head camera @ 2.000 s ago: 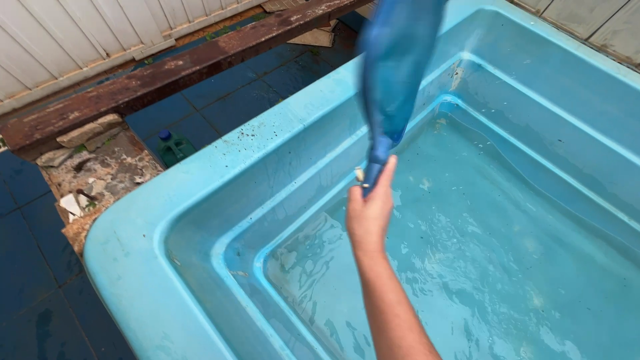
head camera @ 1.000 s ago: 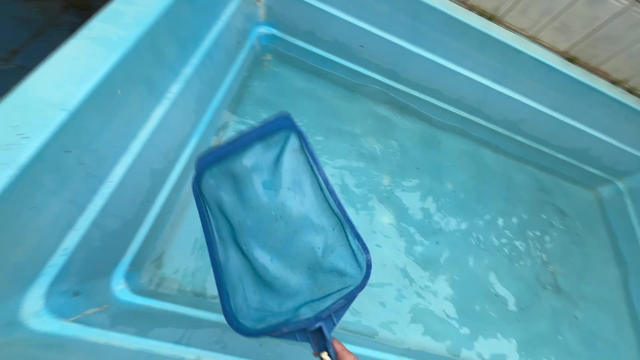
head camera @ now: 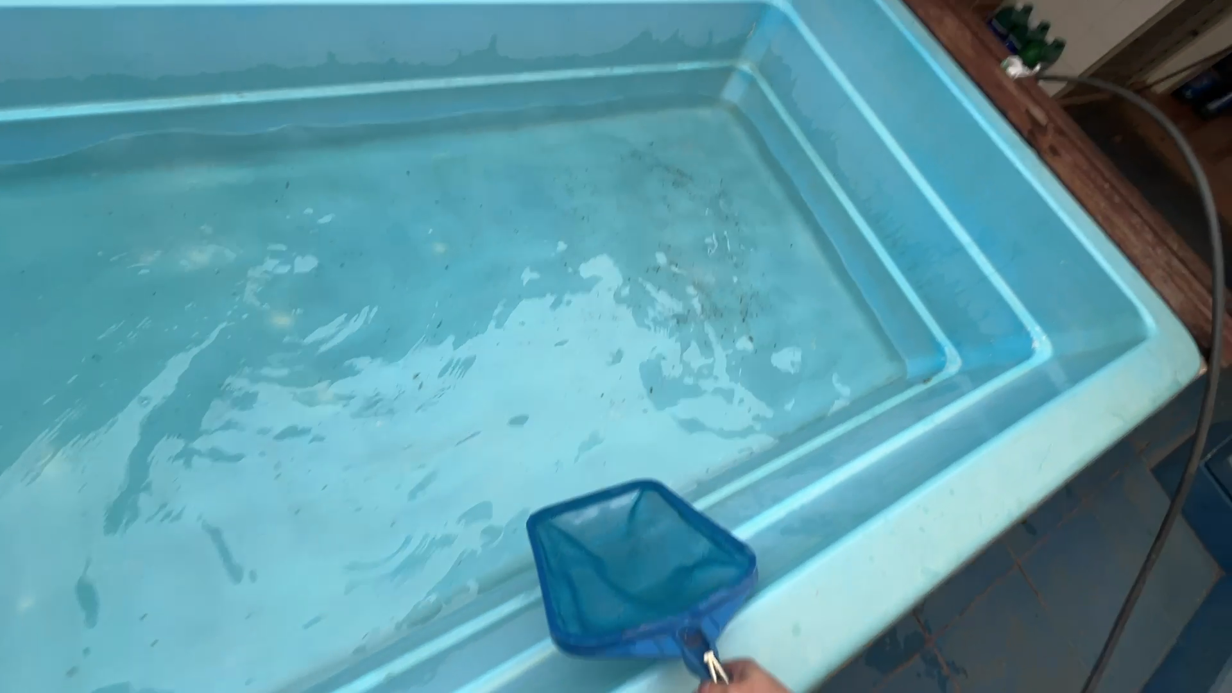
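My right hand (head camera: 743, 678) grips the handle of a blue pool skimmer net (head camera: 640, 568) at the bottom edge of the view; only part of the hand shows. A pale cord is tied where the handle meets the frame. The net hangs above the near inner side of a light blue pool (head camera: 924, 539), its mesh sagging and looking mostly bare. Shallow water (head camera: 385, 289) covers the pool floor, with dark specks of debris (head camera: 712, 298) scattered toward the right end. My left hand is out of view.
A dark hose (head camera: 1215, 289) curves down the right side, outside the pool. Beside the far right rim runs a reddish-brown wooden beam (head camera: 1068, 144), with several green bottles (head camera: 1030, 37) behind it. Blue floor tiles (head camera: 1020, 587) lie at the lower right.
The view has swung to the pool's other end. The skimmer net, raised and blurred two seconds ago, is now low over the near side, still in my right hand.
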